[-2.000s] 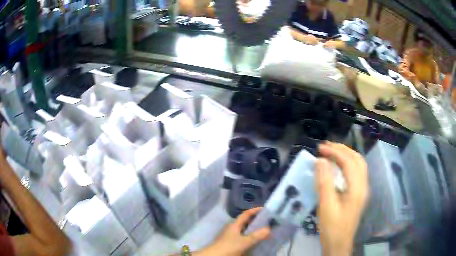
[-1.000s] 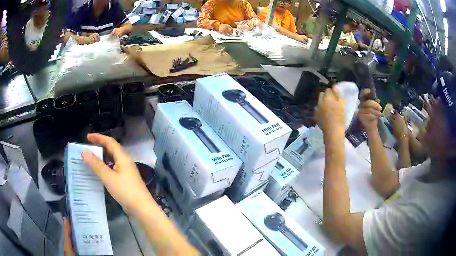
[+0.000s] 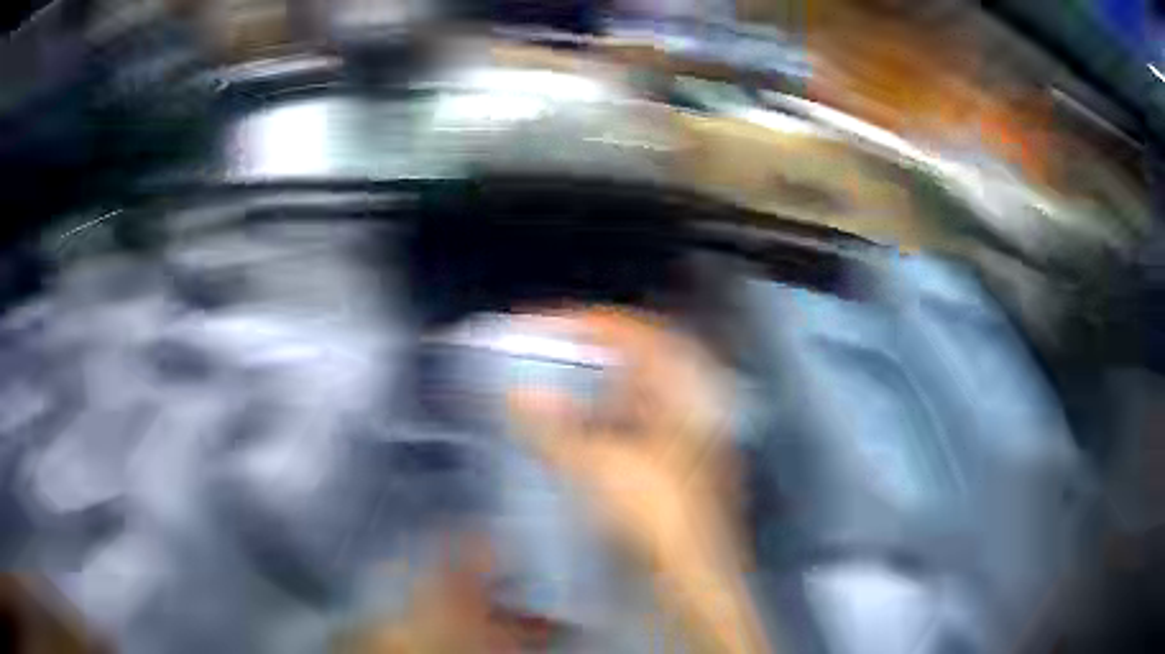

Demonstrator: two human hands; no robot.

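Note:
The whole view is motion-blurred. A pale blue-white retail carton stands roughly upright in front of me, between my two hands. My left hand is low at the bottom edge, around the carton's lower part, and is partly cut off by the edge. My right hand is at the carton's top, with its fingers bent beside a white strip that looks like the top flap. Whether the right fingers grip it or only touch it is too blurred to tell.
Open white cartons mass at the left. Closed pale blue cartons stand at the right. A dark band of black parts lies behind my hands. Tan paper and an orange-clothed person show beyond.
The view has swung back left; the closed cartons now sit at the right and the open ones at the left. My hands and the carton appear nearer the middle.

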